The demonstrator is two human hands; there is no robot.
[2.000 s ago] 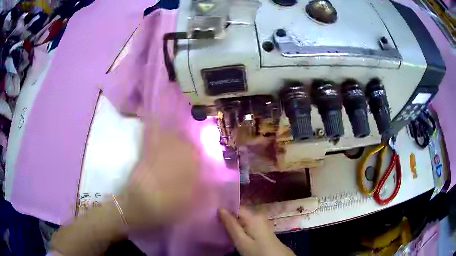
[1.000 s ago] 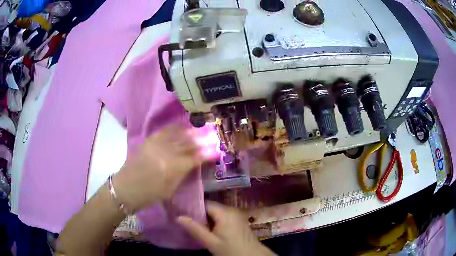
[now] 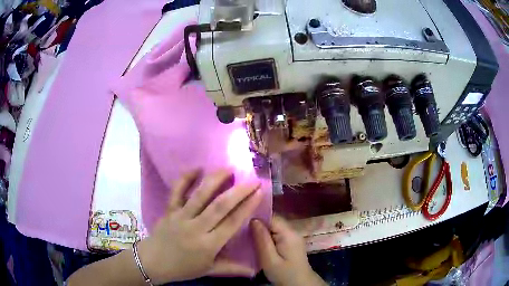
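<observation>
The pink garment piece (image 3: 184, 128) lies over the plate left of the needle, its right edge running along the presser foot (image 3: 259, 159) of the overlock machine (image 3: 368, 33). My left hand (image 3: 201, 223) lies on the fabric with fingers spread, pressing it just in front of the needle. My right hand (image 3: 279, 251) holds the fabric's near right edge between thumb and fingers. A glaring lamp spot (image 3: 240, 151) hides the stitching point. The cloth plate is hidden under the fabric.
Stacked pink cut panels (image 3: 61, 134) lie at the left. Yellow-and-red-handled scissors (image 3: 428, 184) lie on the right table, near a black looped item (image 3: 473, 137). Four tension knobs (image 3: 374, 111) line the machine front. Stickers (image 3: 114, 229) are at the front left edge. Cloth scraps (image 3: 22, 56) lie far left.
My left hand has moved back from the needle and flattened on the fabric. My right hand has shifted right. The fabric now lies flatter and covers the plate that showed a second ago.
</observation>
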